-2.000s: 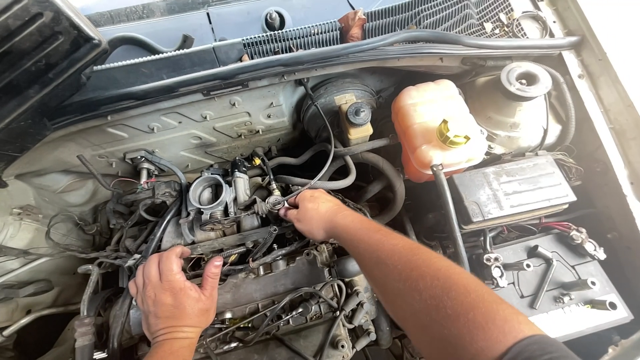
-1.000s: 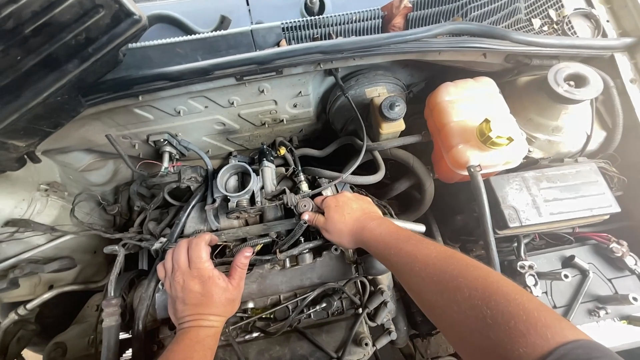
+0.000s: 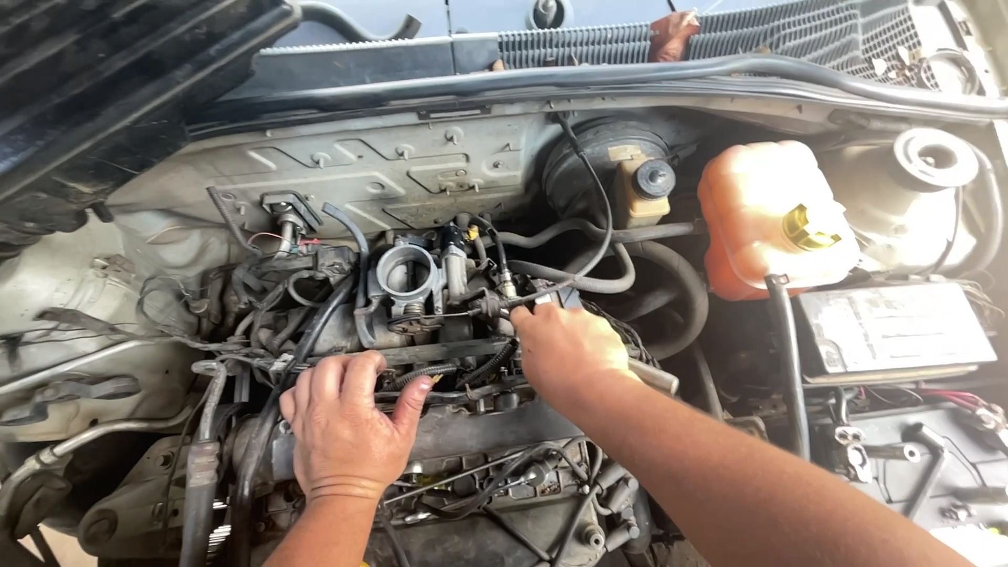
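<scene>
Spread fingers and thumb of my left hand rest on the front of the engine, against a dark rail below the throttle body. To the right of the throttle body, my right hand is curled near the end of the throttle cable and its bracket; its fingertips are partly hidden, and what they grip is unclear. Corrugated wiring conduit runs between the two hands. Ignition leads cross the engine's top below them.
On the right are an orange-lit coolant expansion tank with a yellow cap, a fuse box and a battery with loose tools on it. The brake fluid reservoir stands behind. A black plastic part overhangs the upper left.
My right hand stays near the cable bracket, its wrist and fingers turned slightly. My left hand keeps its place on the engine. The view has shifted somewhat.
</scene>
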